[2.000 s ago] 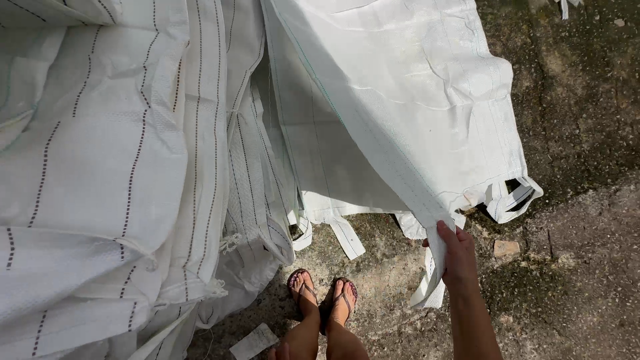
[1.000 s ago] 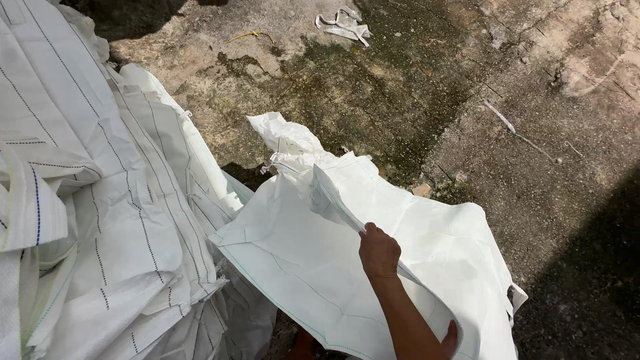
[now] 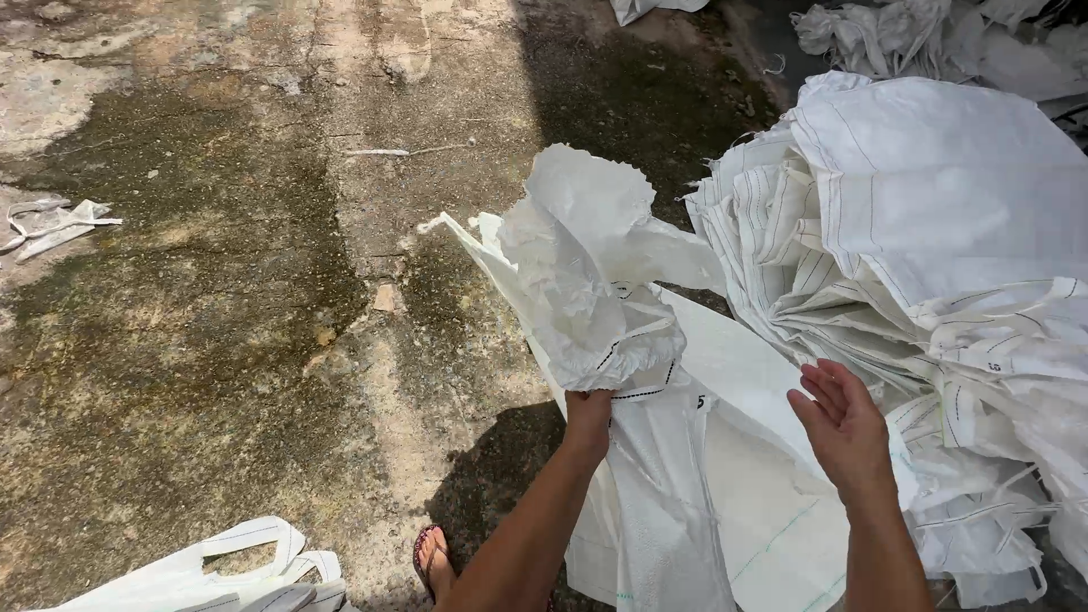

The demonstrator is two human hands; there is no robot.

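Observation:
A crumpled white woven plastic sack [image 3: 671, 476] with a torn, translucent liner-like end [image 3: 586, 229] hangs in front of me. My left hand [image 3: 588, 416] is closed on its gathered part, just below a black dashed stitch line; the fingertips are partly hidden by the fabric. To the right, my right hand [image 3: 837, 416] is raised with fingers apart, over the sack's pale spread panel and near the stacked sacks, holding nothing. Green thread lines run along the lower part of the panel.
A thick stack of folded white sacks [image 3: 943, 187] fills the right side. More crumpled sacks [image 3: 884, 38] lie behind it. White straps and fabric [image 3: 246, 544] are at the lower left, scraps [image 3: 72, 223] at the far left. A sandalled foot [image 3: 435, 557] stands on the rough concrete.
The view has swung to the right, from the striped pile at the left to another stack. The sack, spread out a second ago, is now gathered in my left hand.

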